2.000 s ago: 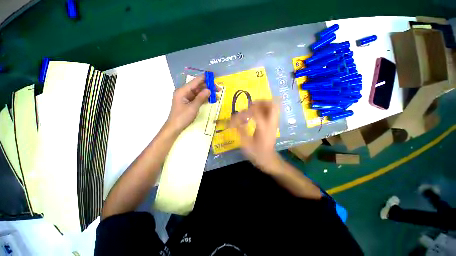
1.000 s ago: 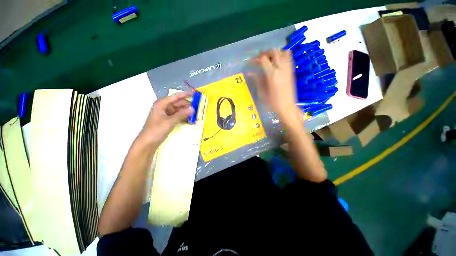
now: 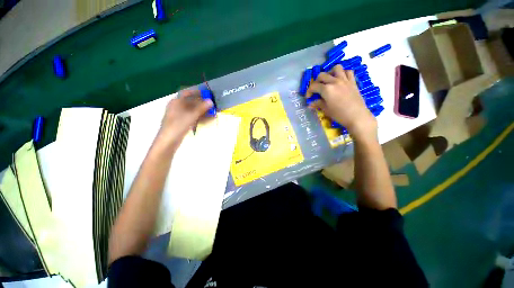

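Observation:
My left hand, a little blurred, holds a blue battery cell above the mat's upper left part. A thin red lead rises from the cell. A pale yellow release liner sheet lies below that hand, over the left part of the grey and yellow printed mat. My right hand is at the left side of the pile of blue cells. Its fingertips touch cells there; whether they grip one I cannot tell.
A stack of adhesive sheets and loose liner strips lie at left. Several cells lie on the green conveyor belt. A single cell, a smartphone and open cardboard boxes are at right.
My left hand has lifted the cell up and left, off the liner sheet. My right hand has moved from over the mat onto the cell pile. The view has shifted; more cells on the belt show.

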